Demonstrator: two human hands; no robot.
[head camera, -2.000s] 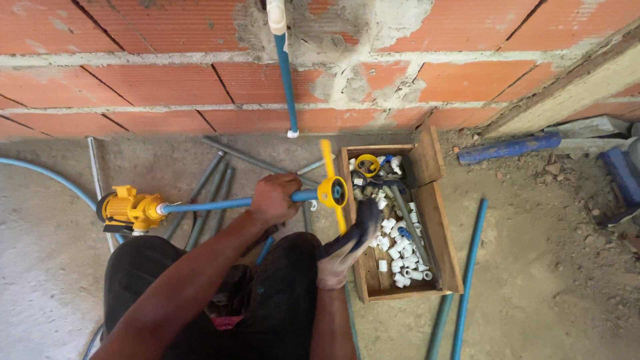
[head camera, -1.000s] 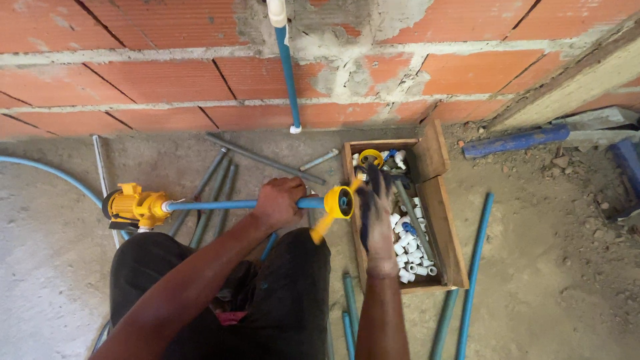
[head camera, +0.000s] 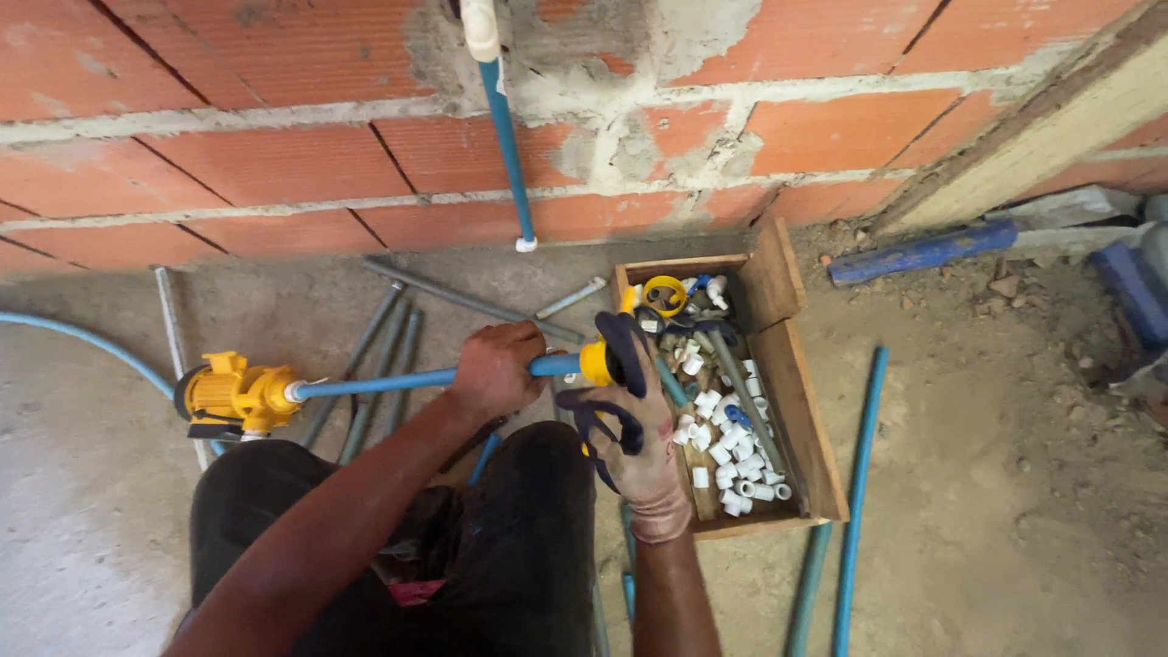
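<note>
My bare left hand (head camera: 497, 370) is closed around a light blue plastic pipe (head camera: 374, 381). At the pipe's left end a yellow electric water pump (head camera: 239, 394) sits by my knee, joined through a white fitting. A yellow round tool head (head camera: 598, 363), with bar handles partly hidden, is on the pipe's right end. My right hand (head camera: 630, 406), in a worn glove with dark fingertips, is at this tool head, its fingers spread and curved around the right side. Whether those fingers grip a handle is hard to tell.
A wooden box (head camera: 812, 420) holds white pipe fittings, a yellow ring (head camera: 664, 296) and pipe pieces. Grey pipes (head camera: 365, 356) and a blue pipe (head camera: 860, 502) lie on the floor. A capped blue pipe (head camera: 507, 151) hangs down the brick wall. Blue-handled tools (head camera: 922, 253) lie at right.
The yellow tool's handles have turned about the pipe end. My right hand has moved from over the box back against the tool head. My left hand keeps its hold on the pipe.
</note>
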